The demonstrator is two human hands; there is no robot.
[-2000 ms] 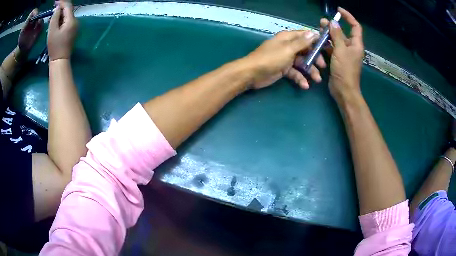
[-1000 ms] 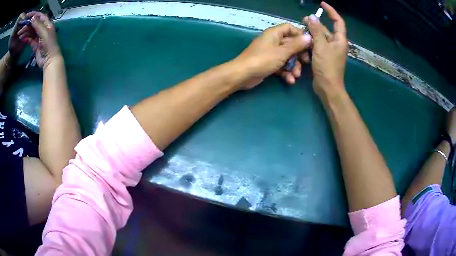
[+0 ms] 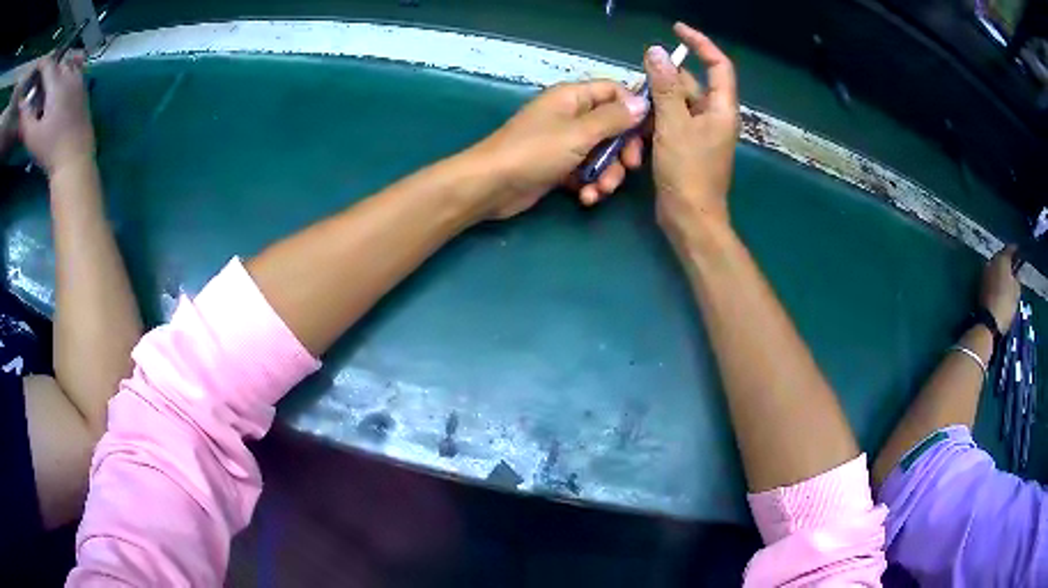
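A slim dark pen (image 3: 602, 157) with a short white upper end is held slanted between both hands, above the green worktable (image 3: 494, 299). My left hand (image 3: 563, 144) grips the dark lower part between thumb and fingers. My right hand (image 3: 695, 132) has its thumb and fingertips at the upper part, just below the white end. The middle of the pen is partly hidden by my fingers.
A white, chipped edge rail (image 3: 850, 172) runs behind the hands, with a dark belt beyond. A neighbour's hand (image 3: 58, 115) is at far left by a grey post (image 3: 83, 21). At far right, a purple-sleeved neighbour's arm (image 3: 960, 368) lies beside a batch of pens (image 3: 1016, 385).
The view has shifted right, so both hands and the pen appear further left. More of the pen's dark lower part shows than a second ago. The batch of pens at far right has come into view.
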